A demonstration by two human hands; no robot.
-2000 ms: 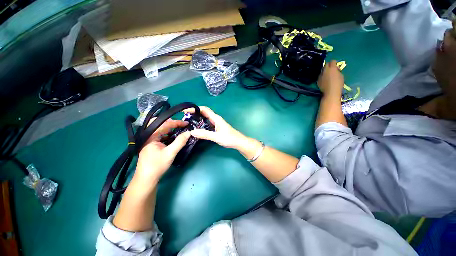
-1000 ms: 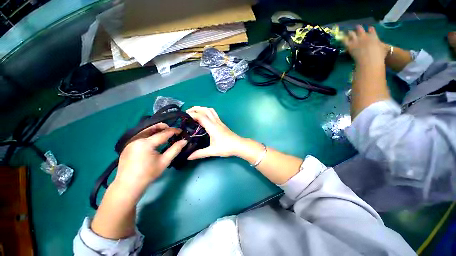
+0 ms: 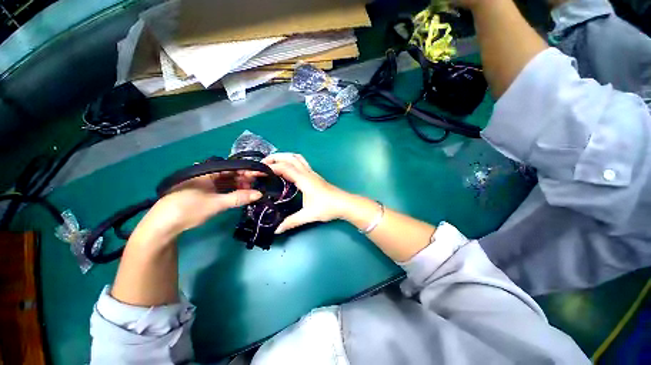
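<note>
A black housing (image 3: 275,210) with an open face and thin white and reddish lead wires is held just above the green bench mat. My right hand (image 3: 307,189) grips its right side, thumb low and fingers over the top. My left hand (image 3: 203,203) is at its left side, thumb on the open face; its other fingers are partly hidden under the thick black power cord (image 3: 207,169). The cord loops over my left hand and out to the left. A bagged plug (image 3: 251,144) lies just behind the housing.
Cardboard sheets (image 3: 271,21) and white sheets lie at the back. More bagged plugs (image 3: 325,107) and corded black units (image 3: 457,87) lie along the back. Another worker's arm (image 3: 508,46) reaches over yellow ties (image 3: 433,36) at the right. A brown wooden box (image 3: 20,299) stands at the left.
My left hand has moved left and opened out along the cord, and more wires show on the housing. The neighbour's arm has moved further back, and the yellow ties are now lifted or bunched.
</note>
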